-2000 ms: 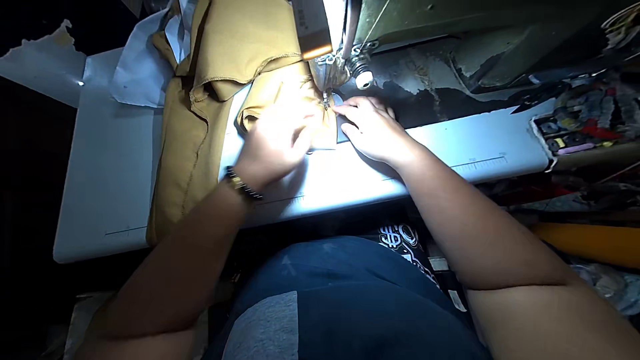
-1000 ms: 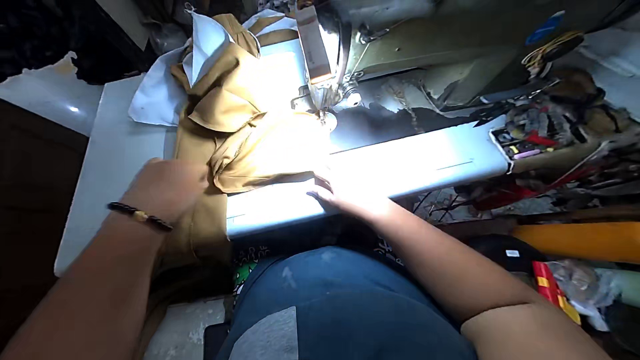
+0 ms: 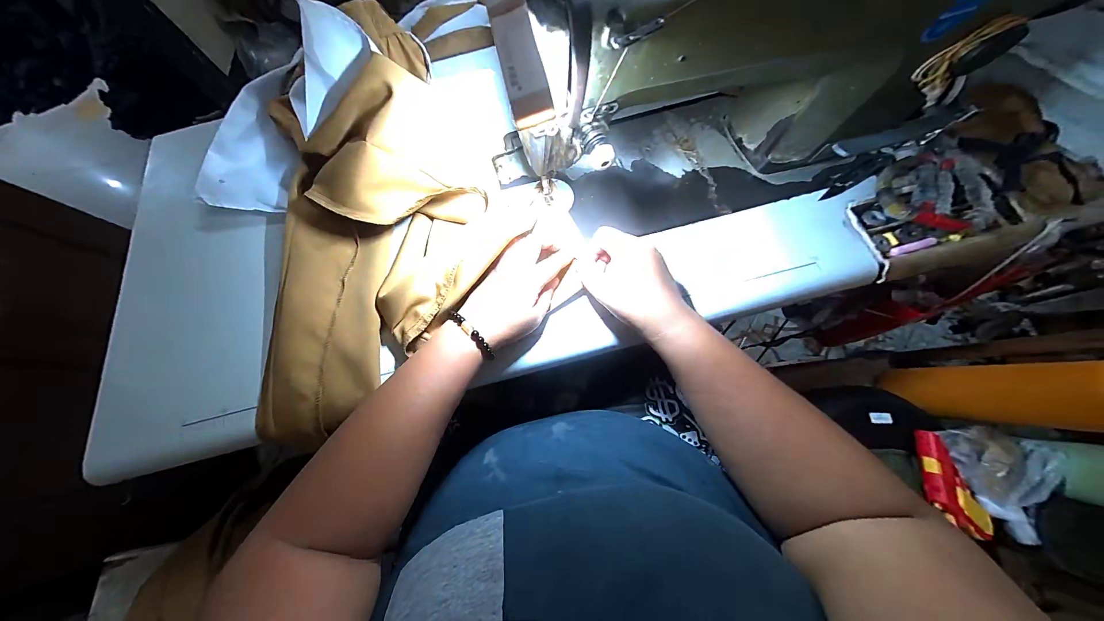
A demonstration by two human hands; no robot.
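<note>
Mustard-brown fabric (image 3: 328, 293) with a white lining piece (image 3: 250, 155) lies bunched on the white table, left of the sewing machine's needle area (image 3: 548, 185). My left hand (image 3: 517, 289), with a beaded bracelet at the wrist, rests at the fabric's right edge, fingertips just in front of the needle. Close to its fingertips, my right hand (image 3: 630, 276) has its fingers curled together. Glare washes out the spot between the hands, so whether either one pinches the cloth or something small cannot be told.
The green sewing machine body (image 3: 690, 69) spans the back, its lamp shining on the needle area. An open compartment of tools and scraps (image 3: 923, 207) sits at the table's right end. A yellow-orange roll (image 3: 1000, 392) and plastic bags (image 3: 992, 466) lie lower right.
My left hand has moved right, from the left part of the brown fabric to near the needle. The two hands are now close together. The fabric's free end lies differently.
</note>
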